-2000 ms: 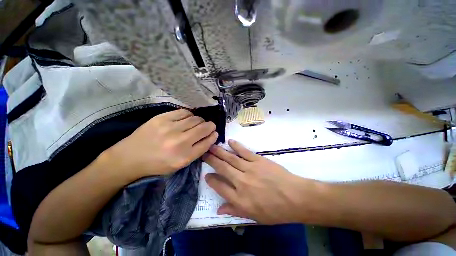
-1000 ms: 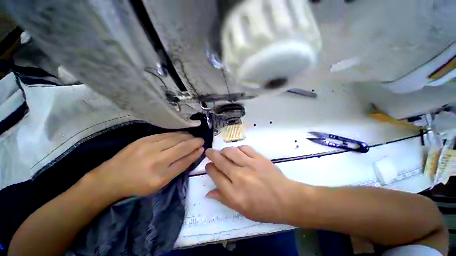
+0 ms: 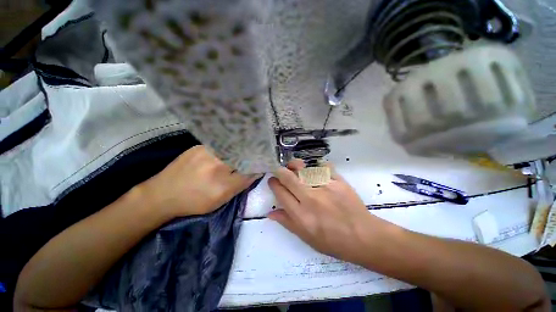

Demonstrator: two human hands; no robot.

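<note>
The black fabric panel [image 3: 137, 163] lies under my left hand [image 3: 198, 183], which presses flat on it beside the machine head [image 3: 201, 73]; its fingertips are hidden behind the head. The grey-blue lining [image 3: 183, 256] hangs from under that hand toward the table's front edge. The off-white shell [image 3: 103, 122] is bunched at the left. My right hand [image 3: 317, 207] lies on the table, its fingertips at the needle area and partly behind the small cream ribbed knob [image 3: 314, 176]. The presser foot and needle are mostly hidden. The right hand's grip on cloth cannot be made out.
A large white ribbed knob [image 3: 460, 103] looms close at the upper right. Black thread snips [image 3: 431, 189] lie open on the table [image 3: 292, 262], right of my hand. A small white block [image 3: 486, 227] is on the scale. A yellow tool [image 3: 488, 162] shows behind the knob.
The view has shifted, and the machine head and large knob loom closer. My right fingers have moved up to the small cream knob. My left fingertips are now hidden by the head.
</note>
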